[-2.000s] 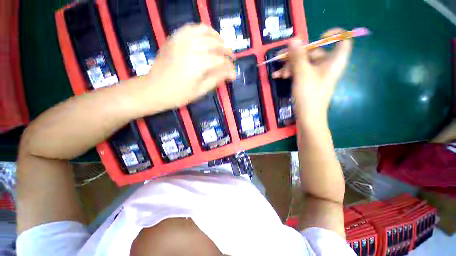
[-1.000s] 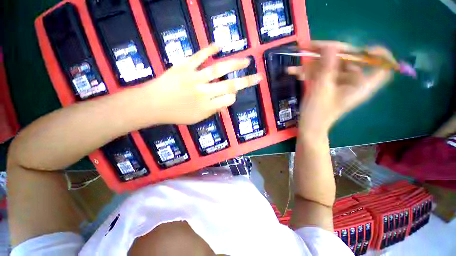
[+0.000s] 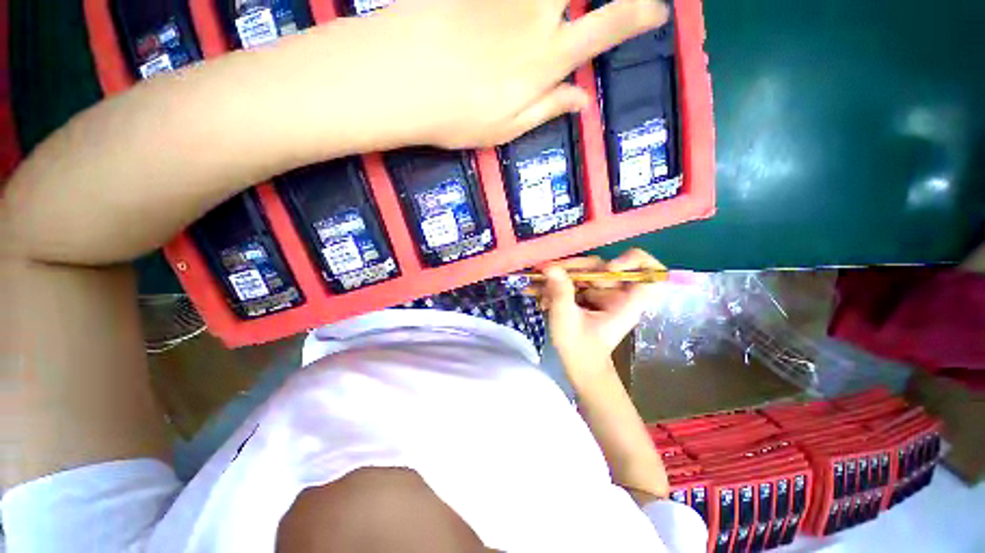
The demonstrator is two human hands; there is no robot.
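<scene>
The red-orange foam phone tray [image 3: 432, 271] lies slightly tilted on the green bench, with black phones in two rows of pockets. My left hand [image 3: 508, 65] reaches across it, fingers spread over the right-hand phones [image 3: 639, 119]; the upper row is partly hidden by my arm or cut off by the picture's top edge. My right hand [image 3: 594, 308] holds a thin orange pick-up tool [image 3: 610, 277] like a pen, just below the tray's near edge. Its tip is over a dark gridded sheet of small black pads [image 3: 486, 302] in front of my body.
Clear plastic [image 3: 713, 324] hangs below the bench edge at right. Stacked red trays with phones [image 3: 756, 486] stand at lower right. Another person's dark red sleeve [image 3: 907, 324] shows at the right. The green bench [image 3: 832, 130] extends right of the tray.
My right hand and the tool have moved from above the right-hand phones down to the gridded sheet. My left hand has moved up and right. The tray appears higher in view.
</scene>
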